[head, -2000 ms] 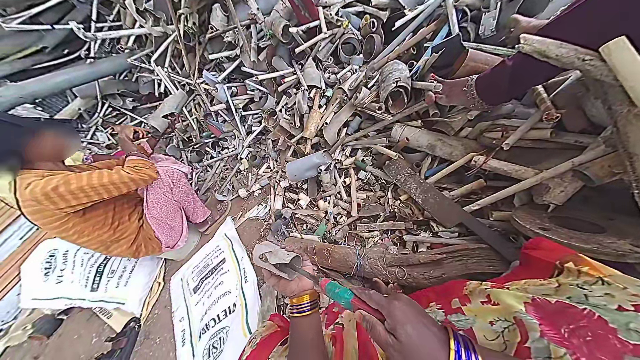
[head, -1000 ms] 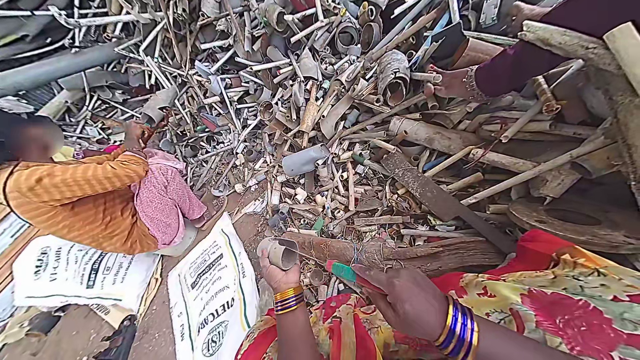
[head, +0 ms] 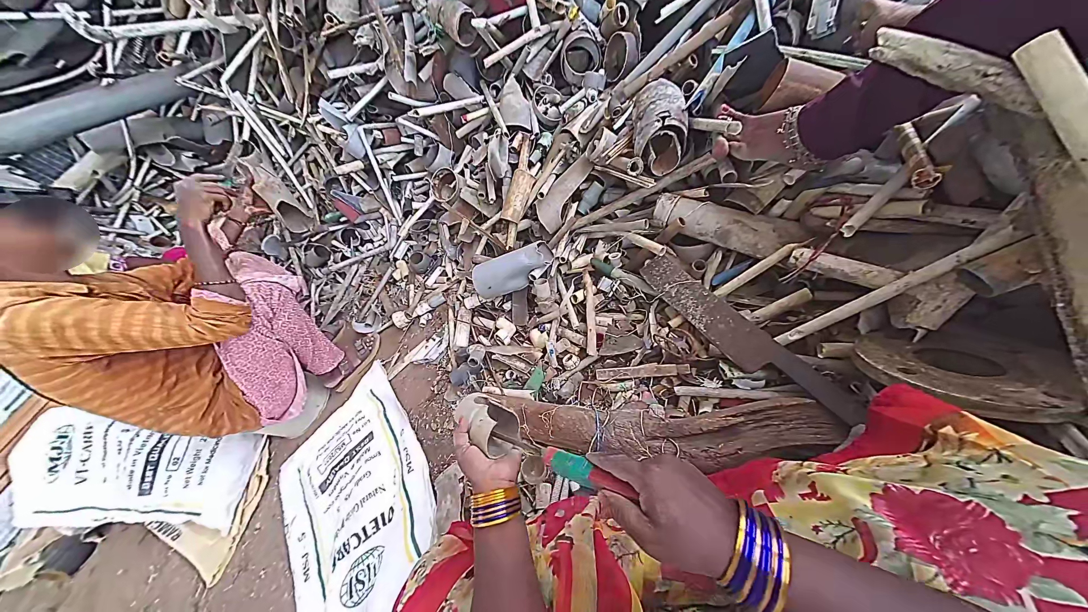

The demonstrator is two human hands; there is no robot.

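My left hand (head: 486, 459), with bangles at the wrist, holds a short piece of grey plastic pipe (head: 481, 422) with its open end toward the right. A tool with a red and green handle (head: 571, 467) is in my right hand (head: 671, 510); its dark blade (head: 525, 444) reaches to the mouth of the pipe piece. The blade's tip is hidden or too blurred to tell its kind. Just beyond both hands lies a thick wooden log (head: 663, 429). A large rusty metal blade (head: 714, 314) slants down across the log's right part.
A heap of pipe scraps (head: 408, 170) spreads ahead, with a grey pipe piece (head: 510, 270) on it. A co-worker (head: 144, 331) sits at the left; another person's hand (head: 752, 136) touches scraps at upper right. White printed sacks (head: 365, 501) lie left, and a round disc (head: 965, 365) right.
The tool's blade, apart from the pipe piece a second ago, is back at its mouth. The seated co-worker's hands have moved up and right.
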